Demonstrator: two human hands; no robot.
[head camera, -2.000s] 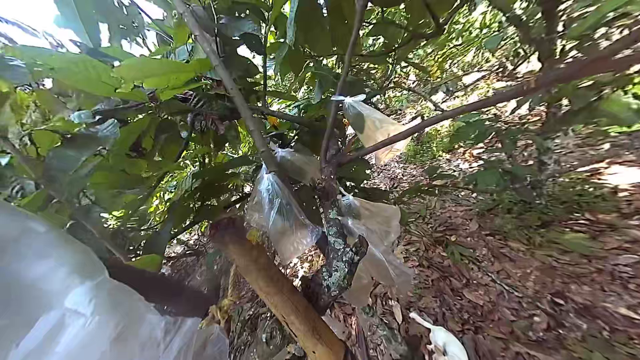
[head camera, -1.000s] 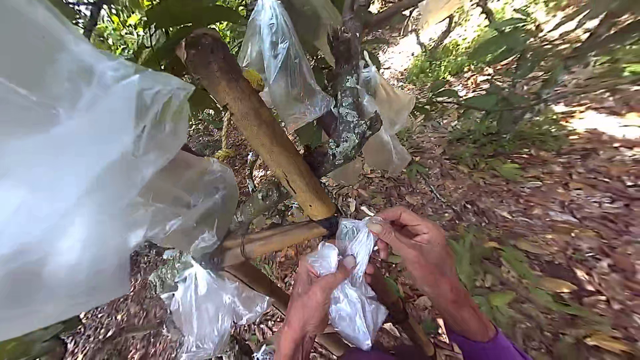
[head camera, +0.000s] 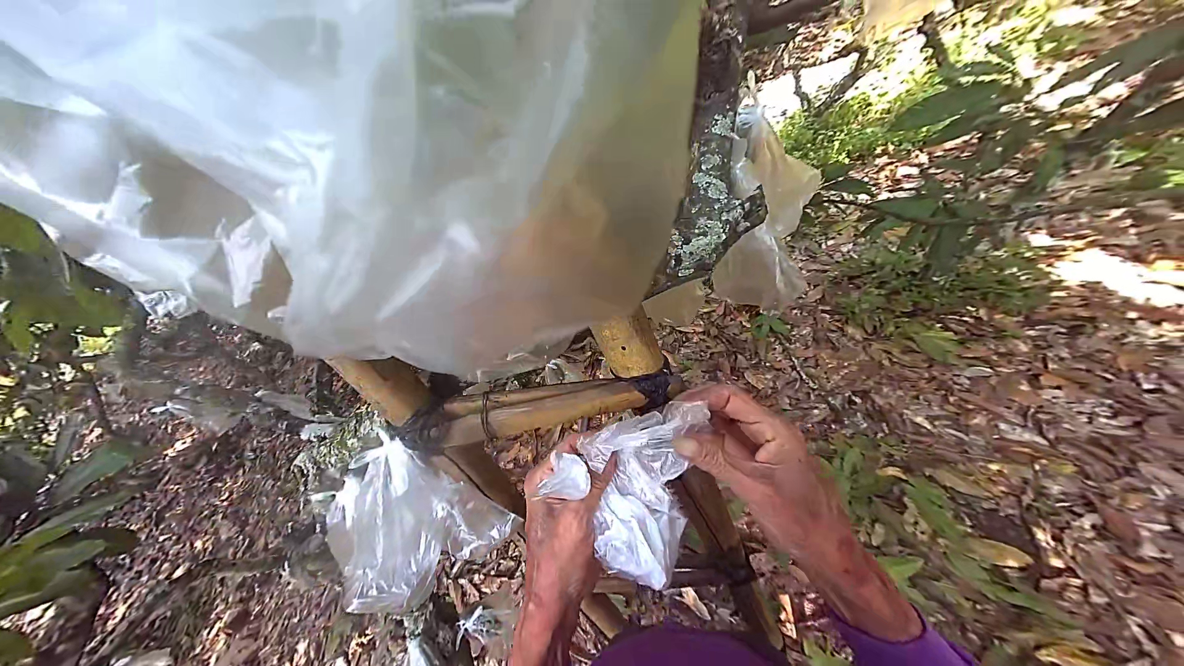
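A crumpled clear plastic bag (head camera: 638, 518) with whitish contents is between my two hands, low in the middle of the head view. My left hand (head camera: 564, 509) grips its left side, the thumb pressed on a bunched part. My right hand (head camera: 758, 453) pinches the gathered top of the bag between thumb and fingers. Just above is the top rung (head camera: 546, 407) of a bamboo or wooden ladder, lashed with dark ties. Another knotted clear bag (head camera: 393, 527) hangs left of my hands. What the held bag contains cannot be made out.
A large translucent plastic sheet or bag (head camera: 370, 166) covers the upper left and hides part of the ladder. Behind it rises a lichen-covered branch (head camera: 712, 185), with plastic bags (head camera: 772, 194) hanging at its right. Leafy twigs (head camera: 971, 203) reach in from the right. Dry leaves (head camera: 1064, 444) cover the ground.
Both hands, out of view two seconds ago, came into view holding the bag. Since one second ago the large plastic has spread across the ladder's upper end. The view has tilted down.
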